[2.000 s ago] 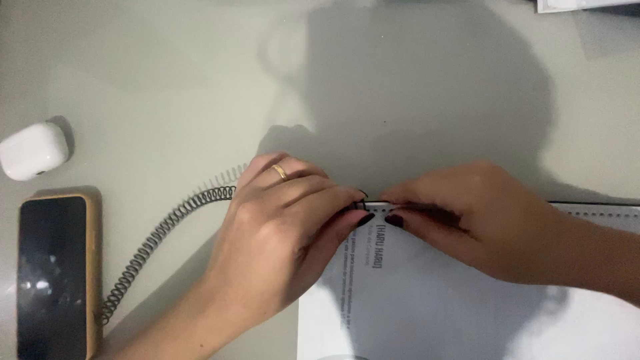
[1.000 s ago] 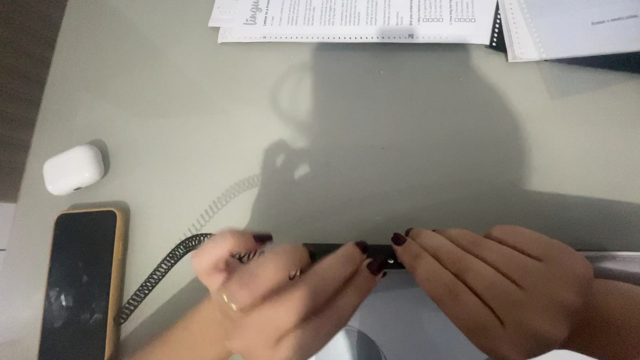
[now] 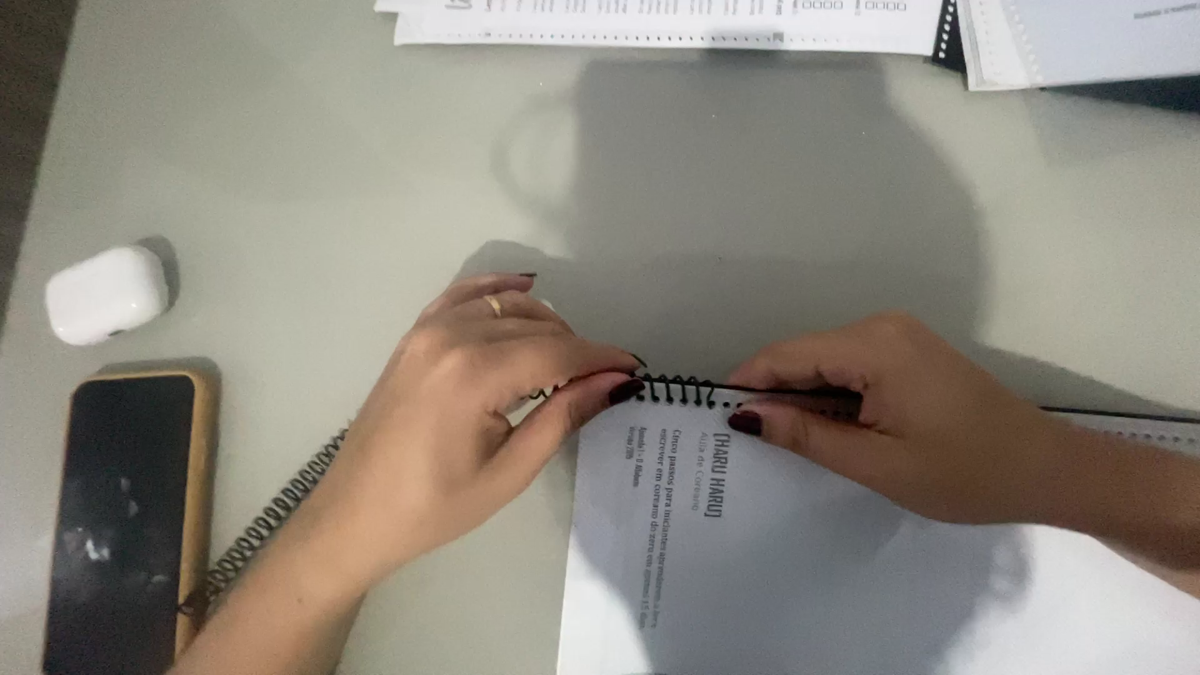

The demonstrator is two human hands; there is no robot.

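A black binding coil [image 3: 281, 502] runs from beside the phone, passes behind my left wrist and reaches the punched edge of a white stack of sheets [image 3: 806, 553] with a printed top page. Several loops of the coil sit in the holes near the stack's left corner. My left hand [image 3: 487, 412] pinches the coil at that corner between thumb and index finger. To the right of those loops, my right hand [image 3: 872, 422] grips the punched edge, thumb on top and fingers behind. Part of the coil is hidden by my left hand.
A phone in a tan case [image 3: 192, 525] lies at the lower left, with a white earbud case [image 3: 108, 295] above it. Punched printed sheets [image 3: 656, 28] lie along the top edge, and another punched stack [image 3: 1078, 47] is at the top right. Shadows fall across the grey table [image 3: 328, 169].
Two seconds ago my hands were close together at the corner; now they are apart, with several coil loops showing between them. One second ago, the edge was tilted up with both hands over it.
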